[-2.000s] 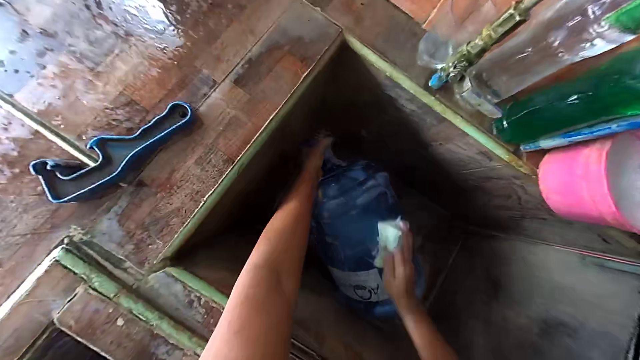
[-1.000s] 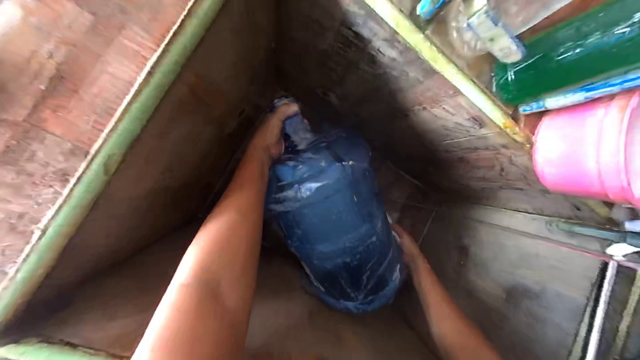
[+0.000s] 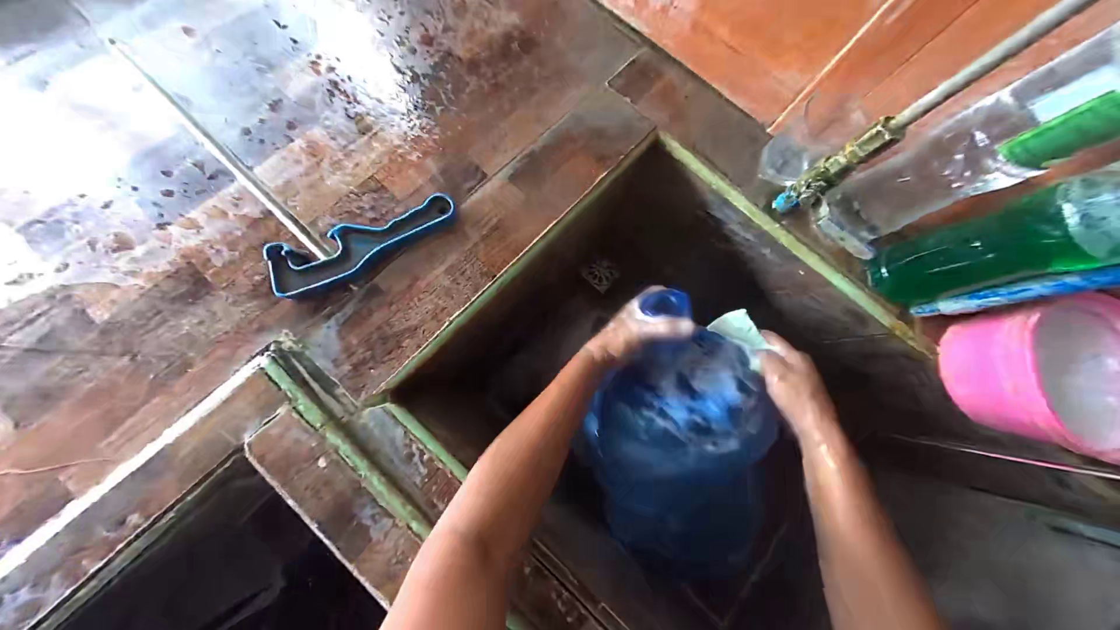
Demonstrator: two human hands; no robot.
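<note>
A large blue plastic water jug [image 3: 682, 472] stands tilted in a deep tiled basin, its mouth toward the top of the view and its shoulder streaked with white suds. My left hand [image 3: 643, 328] is closed around the jug's neck. In my right hand [image 3: 792, 376] is a pale green sponge or cloth [image 3: 739, 334], held against the right side of the jug's shoulder. The jug's lower part lies in shadow, and its underside is hidden.
A tiled rim with green edging [image 3: 525, 271] surrounds the basin. A blue-edged squeegee [image 3: 359, 249] lies on the wet tiles at left. Along the right ledge are a green bottle [image 3: 980, 241], clear bottles, a brush-like tool [image 3: 831, 175] and a pink bucket [image 3: 989, 359]. A dark opening [image 3: 219, 560] is at lower left.
The jug's neck now points up toward the view with suds on its shoulder. My right hand has moved from the jug's lower side to its shoulder. The view has shifted.
</note>
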